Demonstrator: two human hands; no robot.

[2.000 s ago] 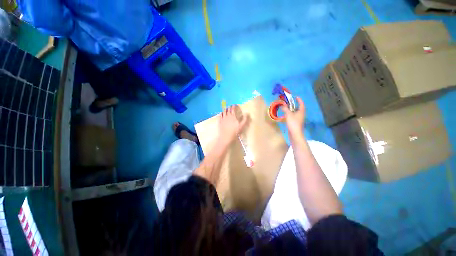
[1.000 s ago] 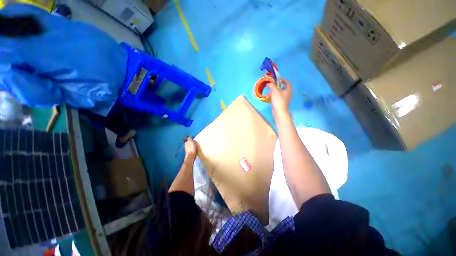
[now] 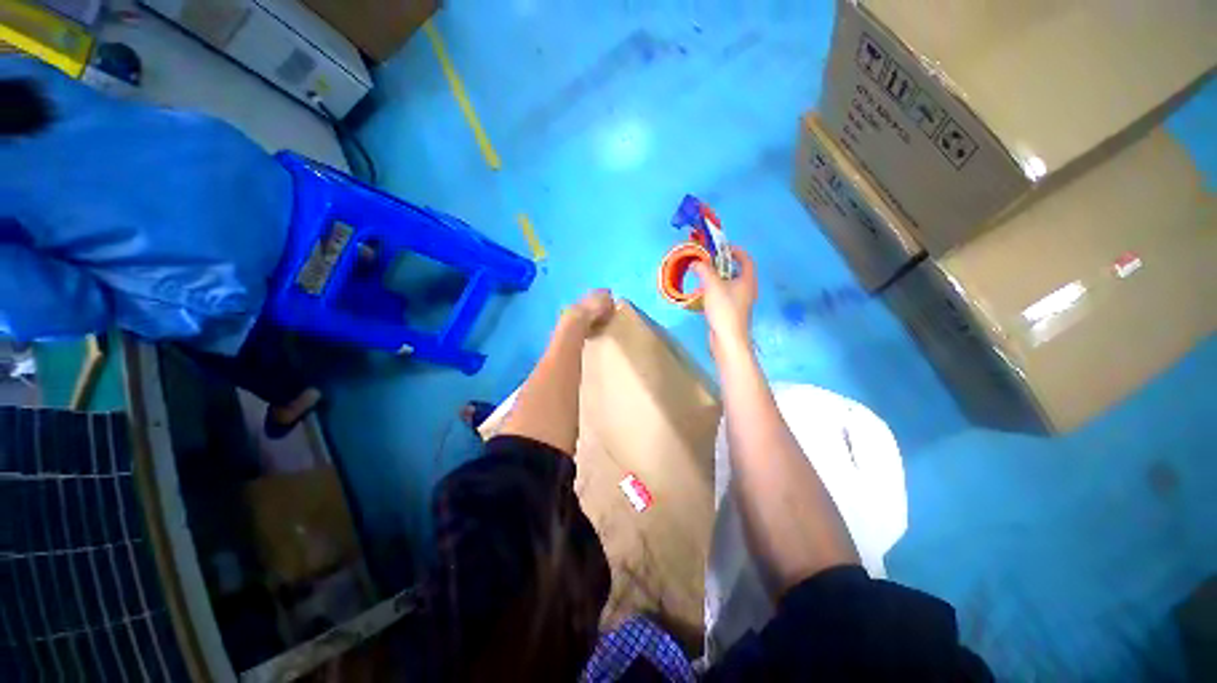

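A plain brown cardboard carton (image 3: 654,400) is tilted between the wearer's knees. A small red-and-white sticker (image 3: 635,492) is on its near part. My left hand (image 3: 590,314) grips the carton's far upper corner; its fingertips are partly hidden. My right hand (image 3: 727,291) holds a blue and orange-red tape dispenser (image 3: 707,230) with an orange-cored tape roll (image 3: 683,275), raised beyond the carton's right side and apart from it.
Large printed cartons (image 3: 934,120) are stacked on the blue floor at right. A blue stool (image 3: 441,287) stands at upper left, beside a person in blue clothing (image 3: 147,200). A bench edge (image 3: 167,520) with a dark gridded surface (image 3: 67,534) is at left.
My left hand has moved from the carton's left corner to its far corner, and the carton has turned and tilted. My right hand still holds the dispenser. The view has shifted.
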